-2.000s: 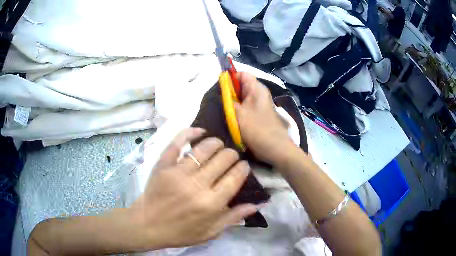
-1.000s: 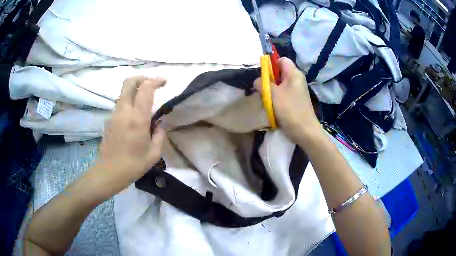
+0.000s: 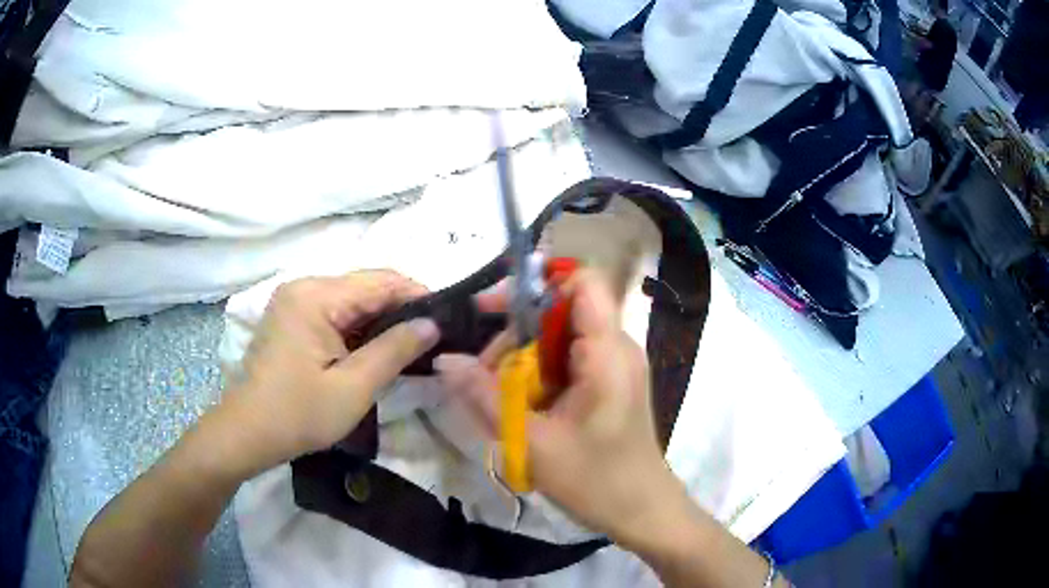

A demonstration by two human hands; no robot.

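White trousers (image 3: 736, 402) lie in front of me with their dark waistband (image 3: 681, 310) forming an open ring. A round brass-coloured button (image 3: 358, 487) is on the waistband's near left end. My left hand (image 3: 305, 368) pinches the far left part of the waistband between thumb and fingers. My right hand (image 3: 587, 425) holds the fabric scissors (image 3: 520, 402), with yellow and red-orange handles and blades pointing up and away. Its fingertips are close to the waistband beside my left hand; the right hand is slightly blurred, and whether they touch the cloth I cannot tell.
Stacked white trousers (image 3: 265, 161) fill the upper left, with a small white label (image 3: 54, 247). Heaped dark and white garments (image 3: 782, 126) lie at the upper right. Slim pink and dark tools (image 3: 773, 285) lie beside them. A blue bin (image 3: 811, 523) is below the table's (image 3: 886, 333) right edge.
The waistband ring has been turned and shifted. My left hand now pinches the band instead of lying beside it. My right hand with the scissors has come down and left, close to my left hand.
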